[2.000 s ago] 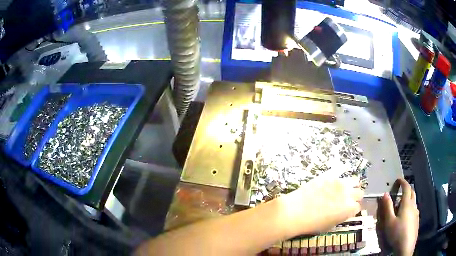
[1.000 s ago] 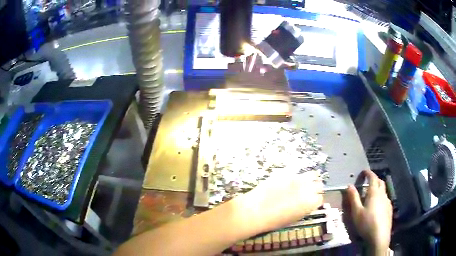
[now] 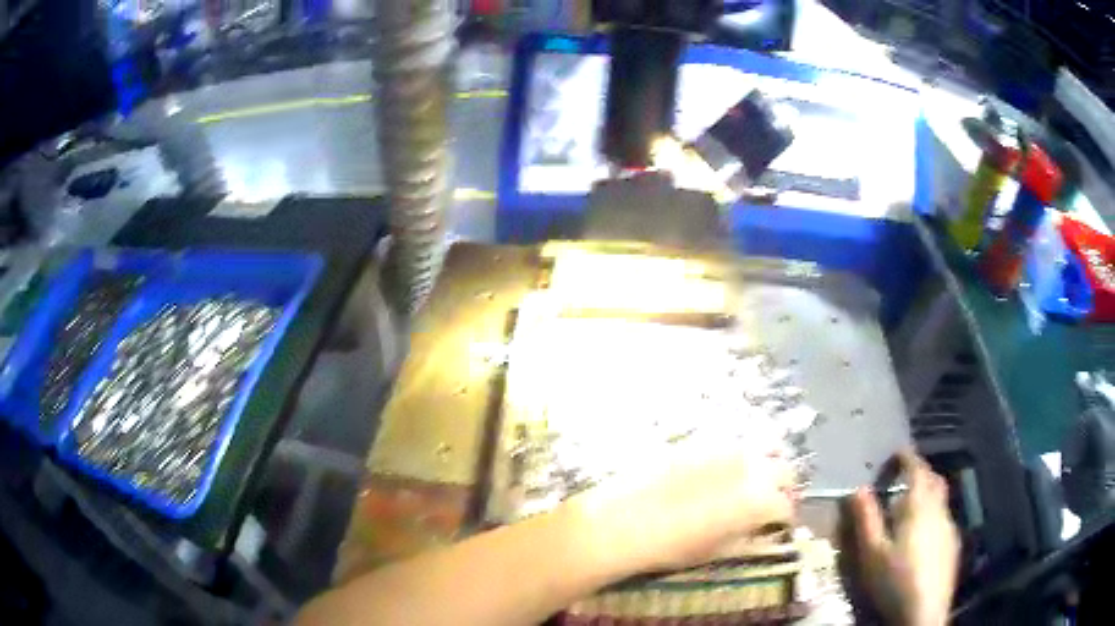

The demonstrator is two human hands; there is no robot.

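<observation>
Small silvery metal parts [image 3: 776, 397] lie heaped on the metal plate [image 3: 844, 367], partly washed out by glare. My left hand [image 3: 728, 495] reaches across the near edge of the heap, above the nearest fixture; its fingertips are blurred, so I cannot tell whether it holds a part. The nearest fixture [image 3: 691, 599], with its row of red-brown and tan blocks, lies below my left hand, partly cut off by the bottom edge. My right hand [image 3: 911, 550] is beside the fixture's right end, thumb and fingers apart, with nothing visible in it.
A second brass-coloured fixture [image 3: 642, 294] lies at the plate's far end under the black laser head [image 3: 642, 104]. A grey hose [image 3: 416, 147] hangs at left. Blue bins [image 3: 183, 379] of parts stand at left. Spray cans [image 3: 1021, 220] stand on the green-topped bench at right.
The camera view has shifted and is now more blurred. Both hands keep about the same places relative to the plate and fixture. No clear change of grasp shows.
</observation>
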